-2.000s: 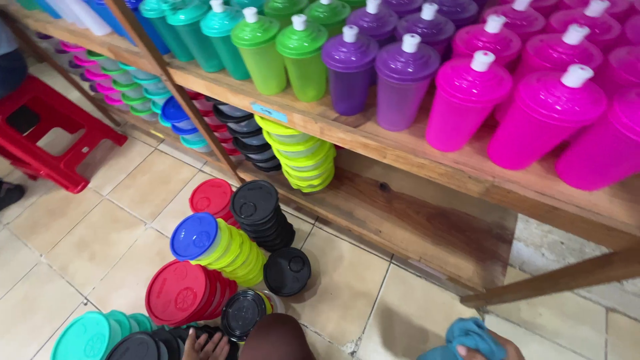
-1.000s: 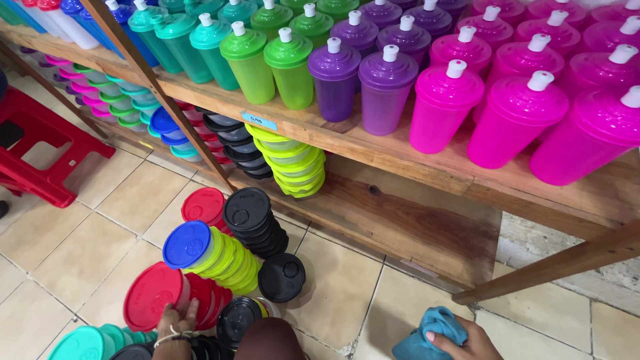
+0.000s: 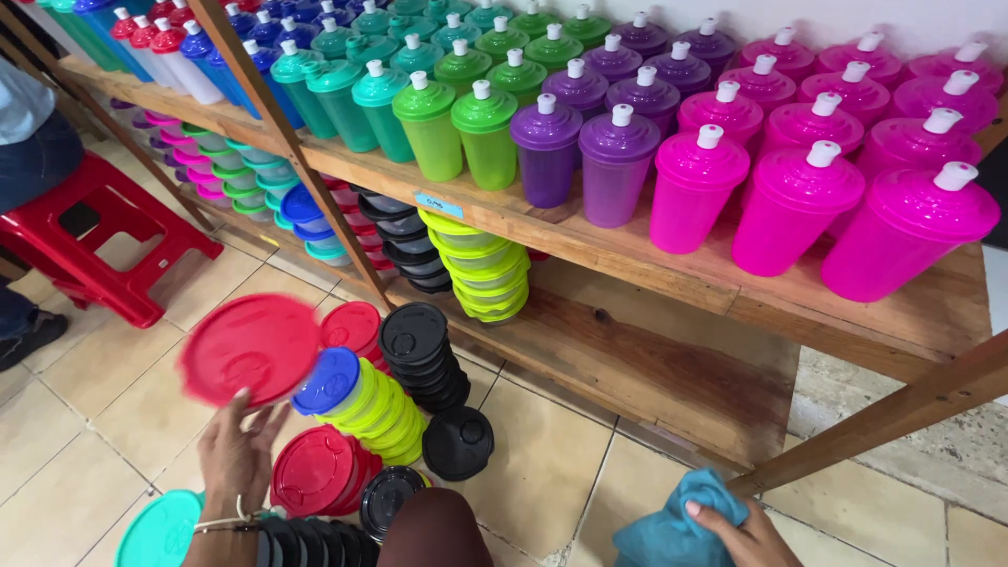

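A large round red plastic container (image 3: pixel 250 346), blurred, is in my left hand (image 3: pixel 240 445), gripped at its lower edge above the floor stacks. Just below it stands a stack of red-lidded containers (image 3: pixel 315 471). Beside that are yellow-green containers (image 3: pixel 386 409) topped by a blue lid (image 3: pixel 327 380), and a stack with black lids (image 3: pixel 417 346). My right hand (image 3: pixel 736 531), at the lower right, holds a bunched teal cloth (image 3: pixel 681 520), away from the stacks. How much of the container hangs under its red lid is hidden.
A wooden shelf (image 3: pixel 551 224) holds rows of coloured lidded tumblers (image 3: pixel 618 165). Stacked bowls (image 3: pixel 480 268) sit on the lower board (image 3: pixel 630 354). A seated person (image 3: pixel 39 150) is on a red plastic stool (image 3: pixel 118 228) at left. A slanted wooden post (image 3: pixel 882 417) stands at right.
My left hand has lifted a red-lidded container up from the red stack on the floor, where it was reaching a second ago. My right hand still holds the cloth.
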